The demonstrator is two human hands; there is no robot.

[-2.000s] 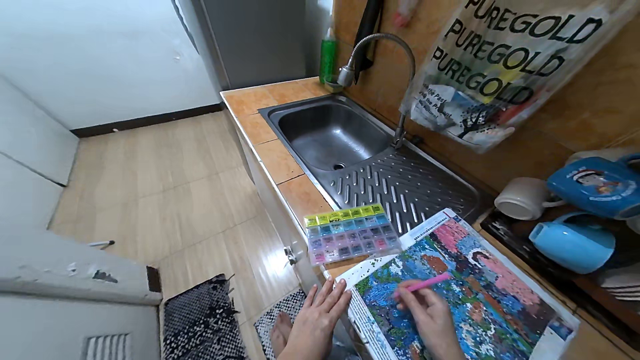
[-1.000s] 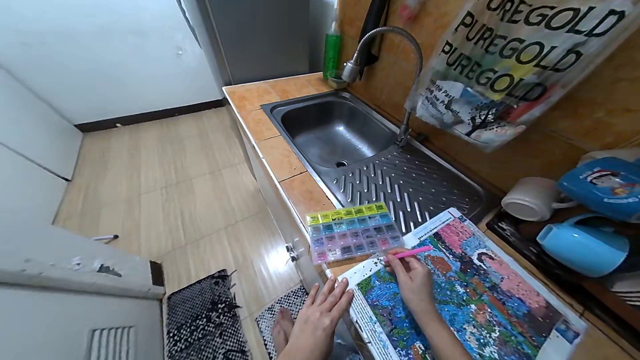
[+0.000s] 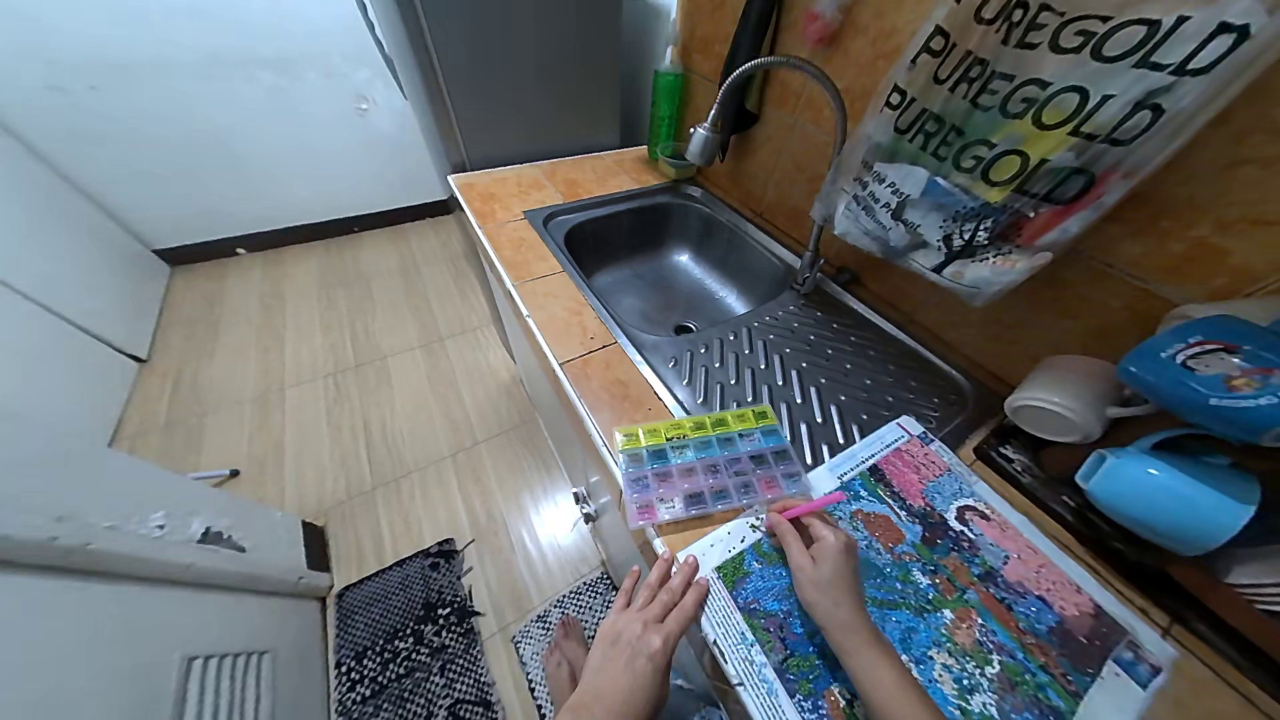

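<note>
My right hand [image 3: 820,560] pinches a pink pen-shaped applicator [image 3: 815,504] over the upper left part of a diamond painting canvas [image 3: 940,590]. The canvas shows blue, green and pink patches and lies on the counter. My left hand [image 3: 645,625] rests flat, fingers spread, its fingertips at the canvas's left edge; nothing is in it. Just beyond both hands, a clear compartment box [image 3: 710,465] with yellow, blue, purple and pink rows sits between the counter edge and the drainboard. Small dark bits lie on the white canvas margin by my right fingertips.
Behind the box is a steel sink [image 3: 680,260] with a flexible faucet [image 3: 790,70]. A green bottle [image 3: 665,105] stands at the far corner. A plastic bag [image 3: 1000,140] hangs on the wall. At right are a white mug [image 3: 1065,400] and a light blue pitcher [image 3: 1170,495].
My right hand with the pink applicator has moved from the middle of the canvas to its upper left margin beside the box. My left hand has stayed at the canvas edge.
</note>
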